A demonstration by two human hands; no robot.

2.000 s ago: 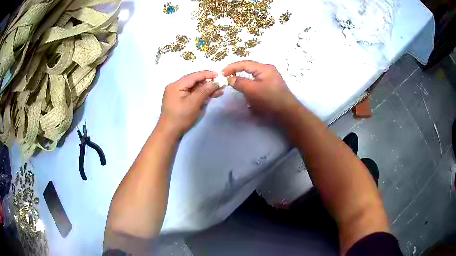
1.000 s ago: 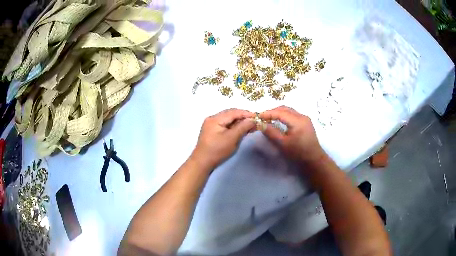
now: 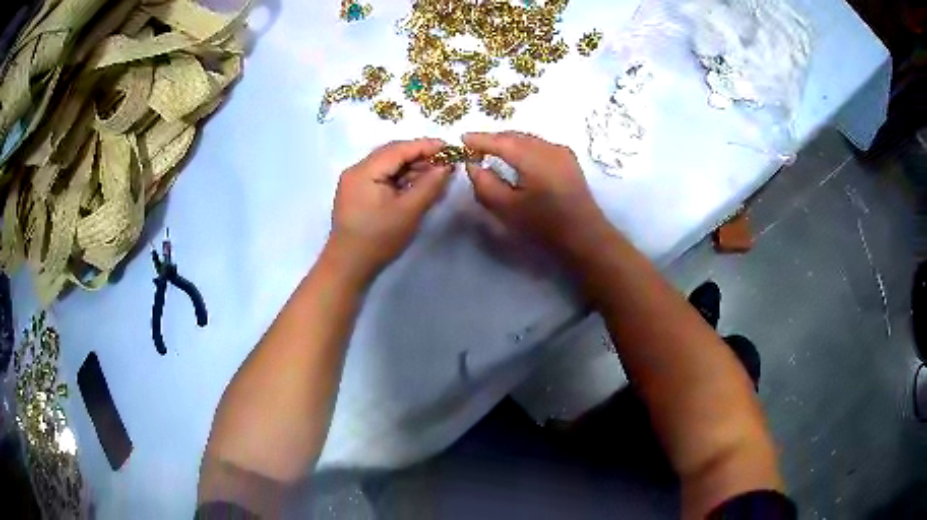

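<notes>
A small gold ornament [image 3: 452,155] shows between the fingertips of both hands, just on the near side of the gold heap. My left hand [image 3: 391,198] pinches its left part between thumb and fingers. My right hand [image 3: 534,188] has its fingertips at its right end. The fingers hide part of the piece. The heap of gold ornaments [image 3: 488,46] lies beyond the hands, with a turquoise spot on one piece. A few gold pieces [image 3: 356,86] lie left of the heap. Another turquoise-stone ornament [image 3: 356,10] lies at the top.
White wrapping scraps [image 3: 615,127] and a clear plastic bag [image 3: 752,61] lie at right. A pile of woven strips [image 3: 112,132] fills the upper left. Pliers [image 3: 168,289], a smartphone [image 3: 104,409] and a second metal heap [image 3: 46,416] lie at left. Table edge [image 3: 701,218] runs at right.
The view swung away and back. The gold piece now shows clearly between the fingertips, where two seconds ago something whitish showed. The hands stay close together.
</notes>
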